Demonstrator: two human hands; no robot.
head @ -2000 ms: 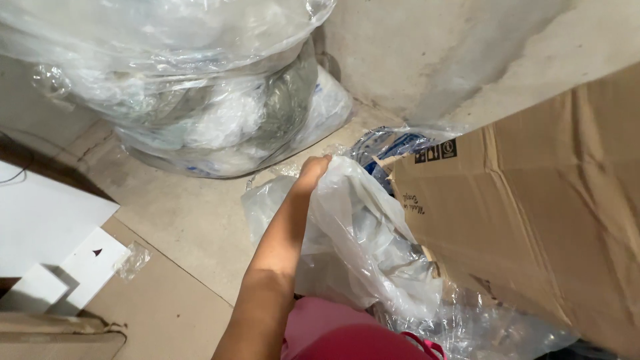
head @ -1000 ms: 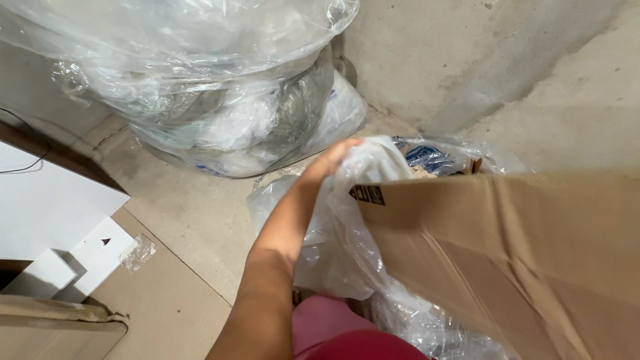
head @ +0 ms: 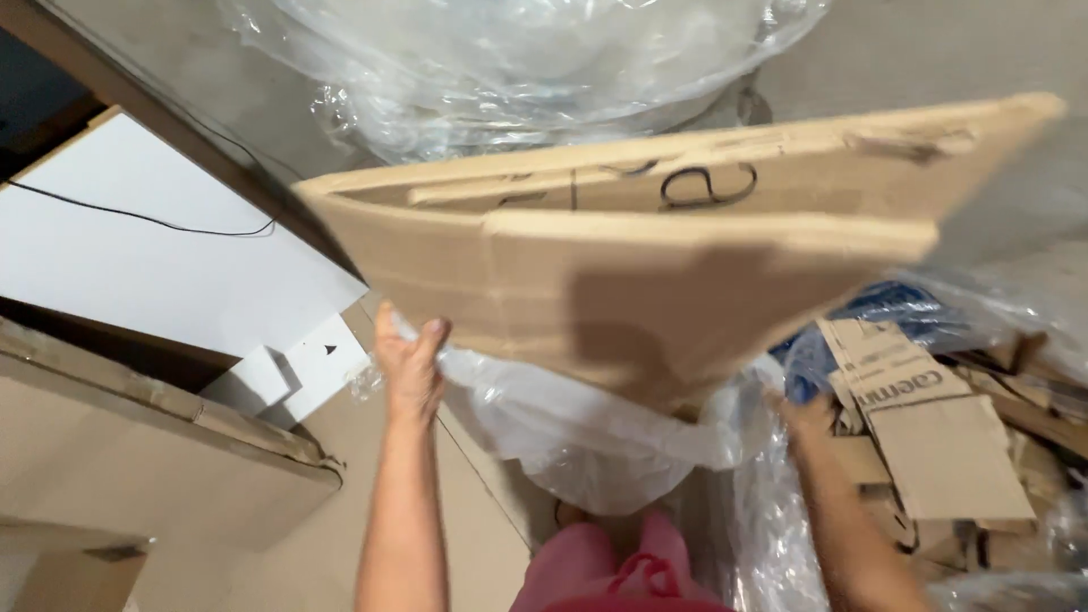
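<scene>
A large folded cardboard sheet [head: 544, 280] stands tilted across the middle, its lower part inside the mouth of a translucent plastic bag [head: 578, 442]. My left hand [head: 412, 357] grips the bag's rim at the sheet's lower left corner, thumb raised. At the right, my right hand [head: 790, 408] is blurred beside the bag's other edge; whether its fingers are closed on the film is unclear. The bag hangs between both hands, above my legs. Black lettering shows on the sheet's inner face.
Big clear bags of plastic film [head: 544, 68] stand at the back. Flattened cardboard pieces [head: 943, 450] lie in plastic at the right, near blue film [head: 901, 306]. White panels [head: 170, 246] and a long cardboard package [head: 161, 442] are at the left.
The large cardboard has moved left from the right side and now stands over the bag. My right hand has come into view. The view has shifted, showing the cardboard pile at the right.
</scene>
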